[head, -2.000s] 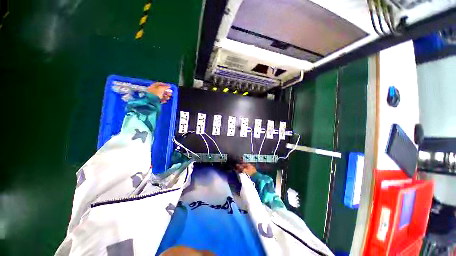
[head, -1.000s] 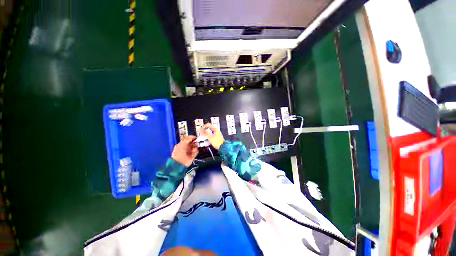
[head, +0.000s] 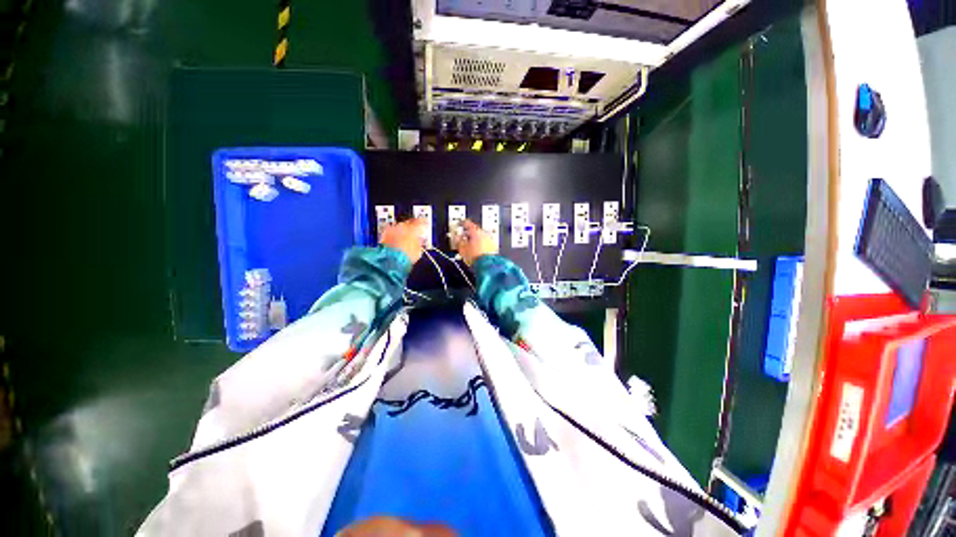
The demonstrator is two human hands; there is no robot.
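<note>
A row of white test sockets (head: 520, 224) stands on the black fixture board (head: 503, 176). My left hand (head: 405, 239) is at the second socket from the left, its fingertips near the socket face. My right hand (head: 477, 241) is between the third and fourth sockets, fingers at the third. Whatever small piece either hand holds is hidden or too small to tell. Thin white cords (head: 436, 267) run down below both hands. More cords loop from the right sockets to the grey-green connector strip (head: 571, 288).
The blue tray (head: 291, 226) on the left holds white units (head: 255, 299) at its back and front. The test instrument (head: 514, 79) is behind the board. On the right are a white bench, mouse (head: 869, 111), keyboard (head: 894, 241) and red bins (head: 851, 420).
My hands were together near the second socket; they have moved apart, the left to the second socket, the right to the third. The view has shifted.
</note>
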